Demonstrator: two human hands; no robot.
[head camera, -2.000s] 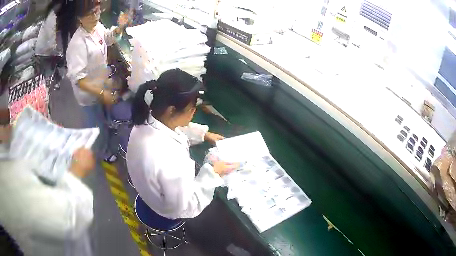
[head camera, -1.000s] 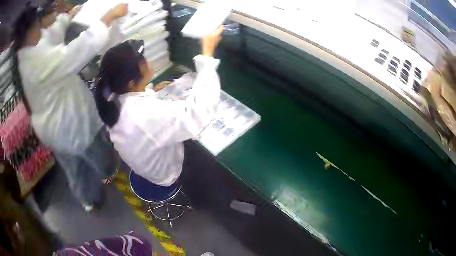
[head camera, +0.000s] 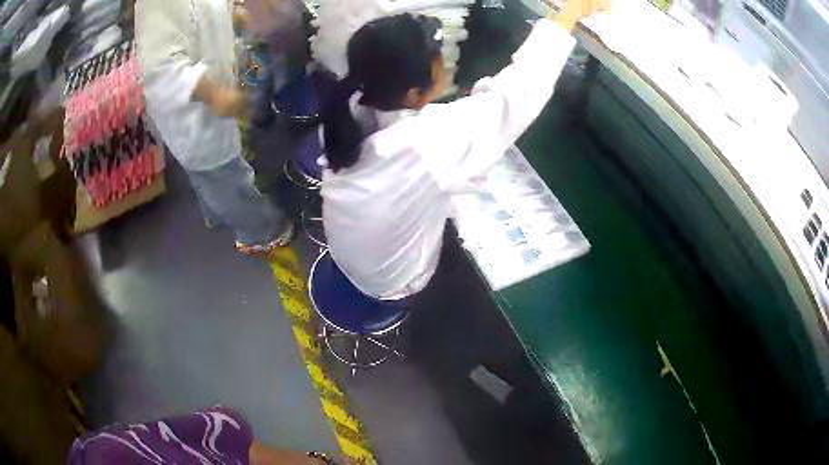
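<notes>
Neither of my hands shows. A purple patterned sleeve with a bare forearm and wristband lies at the bottom left edge; the hand is cut off, and I cannot tell whose arm it is. A white packing tray with small dark and bluish pieces, perhaps watches, lies on the green bench. A seated person in a white smock is beside it, one arm raised to the white shelf. That person's other hand is hidden.
A blue stool holds the seated person. Another person in a white top stands behind, near a rack of pink-and-black parts. Yellow-black tape marks the floor. Several dark pieces lie on the shelf at right.
The view has swung left, so the bench sits further right. The white sheet or tray raised by the seated person is no longer distinguishable. A forearm now shows beyond the purple sleeve.
</notes>
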